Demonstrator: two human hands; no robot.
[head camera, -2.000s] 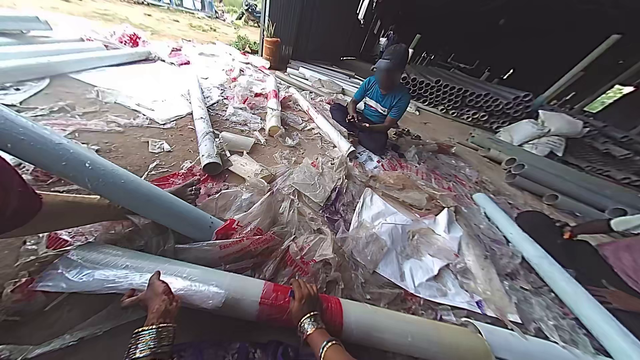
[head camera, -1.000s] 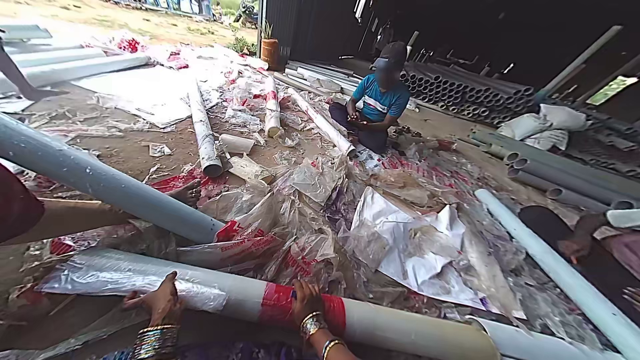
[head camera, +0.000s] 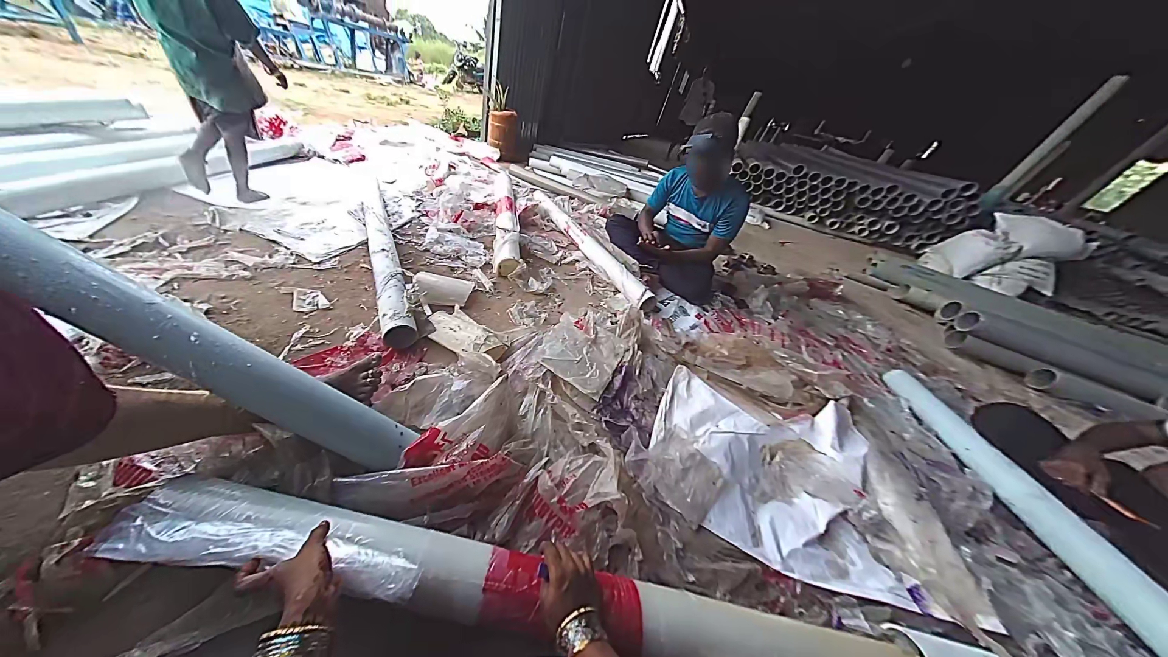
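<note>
A large pipe (head camera: 438, 566), partly in clear plastic film (head camera: 210, 534), lies across the foreground with a red printed band (head camera: 520, 584) around it. My left hand (head camera: 306, 575), with bangles at the wrist, rests against the film-covered part, fingers spread. On the red band lies my right hand (head camera: 570, 584), with something small and blue, unclear, at its fingers. Both palms are hidden, and neither hand is seen to close around the pipe. A grey-blue pipe (head camera: 210, 356) slants down from the left, its lower end on the plastic.
Crumpled plastic wrap (head camera: 557, 456) and a white sheet (head camera: 730, 456) cover the ground beyond. A person (head camera: 698, 210) sits behind them. A co-worker's hand (head camera: 1081, 465) is at the right, near a pale blue pipe (head camera: 1013, 511). Another person (head camera: 214, 82) stands at the back left, near white pipes.
A person now shows at the back left, where only a limb showed at the left edge one second ago. My hands have stayed on the film-covered part and the red band.
</note>
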